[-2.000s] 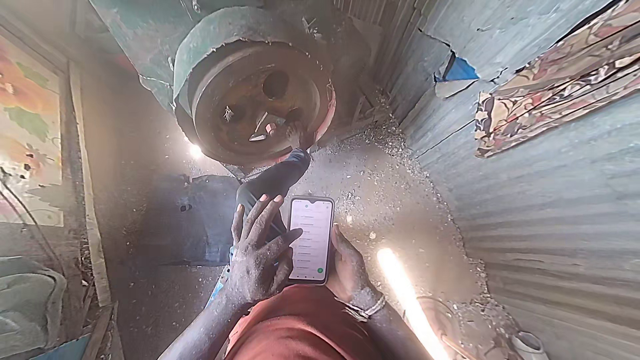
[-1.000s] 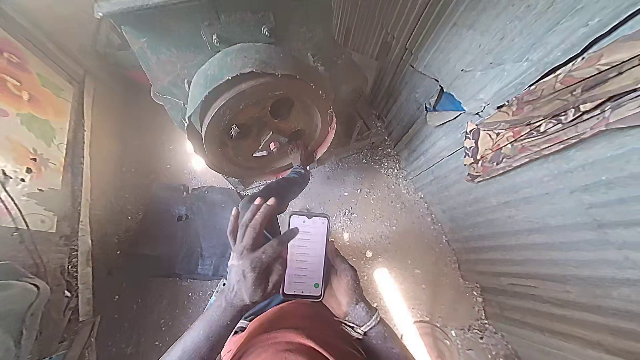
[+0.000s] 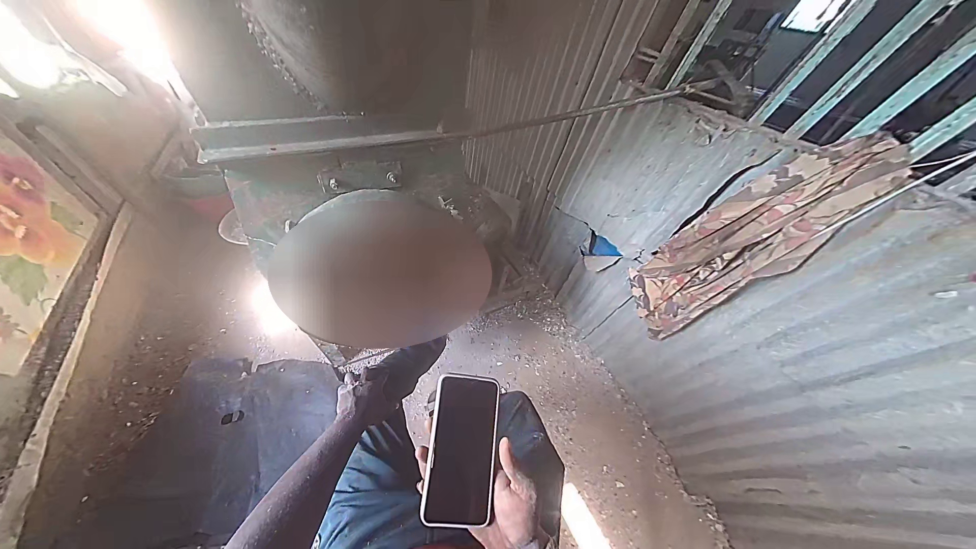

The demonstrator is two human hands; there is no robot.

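Note:
My right hand (image 3: 512, 492) is closed around a smartphone (image 3: 460, 451) with a light-coloured edge and a dark screen, upright over my lap. My left hand (image 3: 362, 395) is stretched forward to the left of the phone. Its fingers are bent at a dark, sleeve-like thing (image 3: 415, 367), perhaps cloth, below the front of a large green metal machine (image 3: 252, 191); whether they grip it cannot be told. A smooth blurred oval (image 3: 379, 268) hides the machine's round part. My knees in blue trousers (image 3: 366, 476) are beneath my hands.
A dark sheet (image 3: 282, 427) lies on the dusty floor at the left. To the right stands a corrugated metal wall (image 3: 801, 427) with a patterned cloth (image 3: 732, 244) hanging on it. A framed floral panel (image 3: 30, 252) is at the far left. A long rod (image 3: 564, 116) crosses above the machine.
My left hand has left the phone and moved forward to the dark thing by the machine. The phone's screen was lit and is now dark. The view has tilted up.

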